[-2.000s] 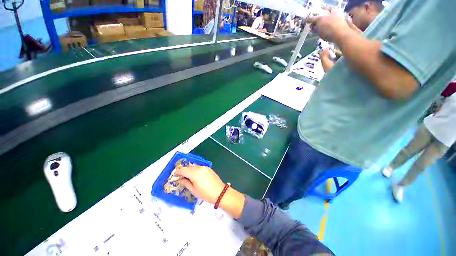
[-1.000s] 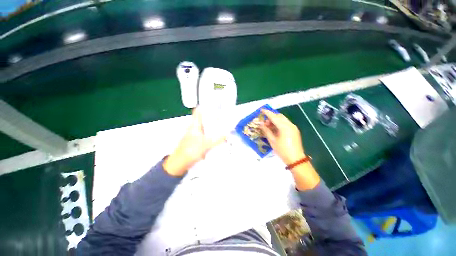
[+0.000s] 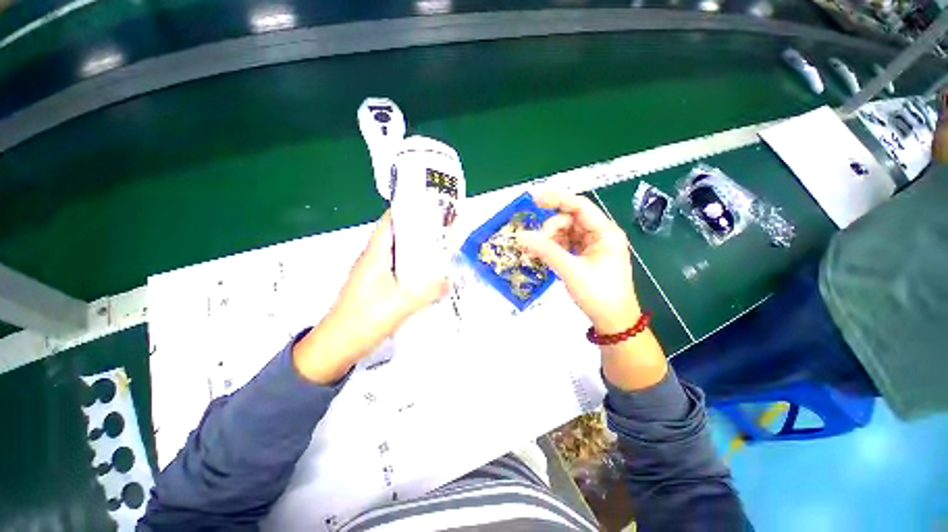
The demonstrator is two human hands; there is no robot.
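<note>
My left hand (image 3: 387,278) grips a white handset shell (image 3: 421,223) upright above the printed white paper (image 3: 249,353). A dark window with yellowish marks and a reddish spot show on the shell's face. My right hand (image 3: 584,255) is over the blue parts tray (image 3: 522,301), thumb and fingertips close together. Small gold-tan parts (image 3: 505,249) lie in a heap in the tray. Whether my right fingertips hold a part is too small to tell.
Another white handset (image 3: 380,130) lies on the green conveyor (image 3: 249,177) behind the held one. Bagged dark parts (image 3: 712,206) and a white board (image 3: 828,166) are at right. A punched white strip (image 3: 116,447) is at left. A seated person in green (image 3: 894,301) is at far right.
The view has swung left and down, bringing my left hand with the shell into sight. Over the last second, the shell has turned slightly and my right hand's fingers have lifted a little from the heap.
</note>
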